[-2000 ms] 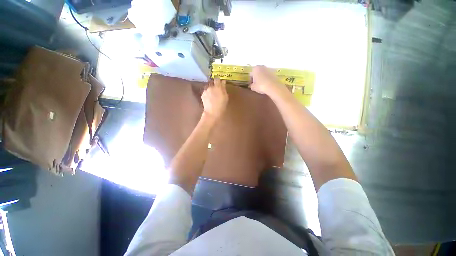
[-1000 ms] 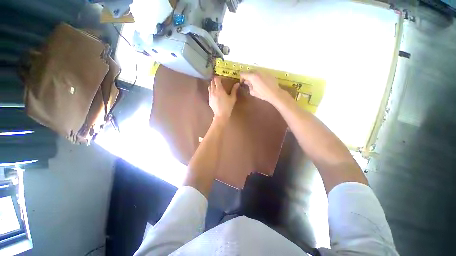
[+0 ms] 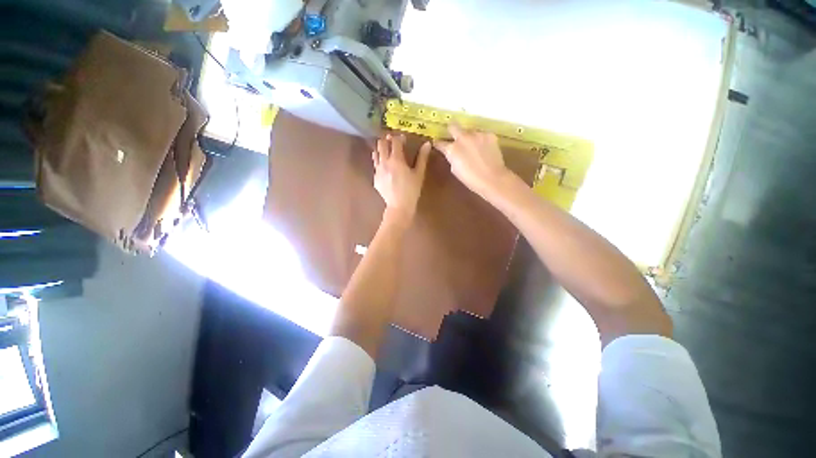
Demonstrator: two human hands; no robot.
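A large brown bag panel (image 3: 465, 237) with notched lower corners lies in front of me, with a small pale label at its left part. Its top edge lies along the yellow sewing template (image 3: 501, 134). The white-grey sewing machine head (image 3: 331, 85) stands over the template's left part. My left hand (image 3: 398, 174) lies on the panel near its top edge, fingers spread, just right of the head. My right hand (image 3: 472, 156) is bent at the top edge, its fingertips touching the template and the edge. Whether it pinches anything is unclear.
A thick pile of brown panels (image 3: 103, 148) hangs at the left table edge, with a small dark pointed tool beside it. A bright white inset area (image 3: 582, 63) lies behind and right of the template. A thin dark cable curves left of the machine head.
The view has turned and shifted. The panel looks more slanted. My left hand has gone from bent fingers to lying flatter, and my right hand has moved closer to it along the edge.
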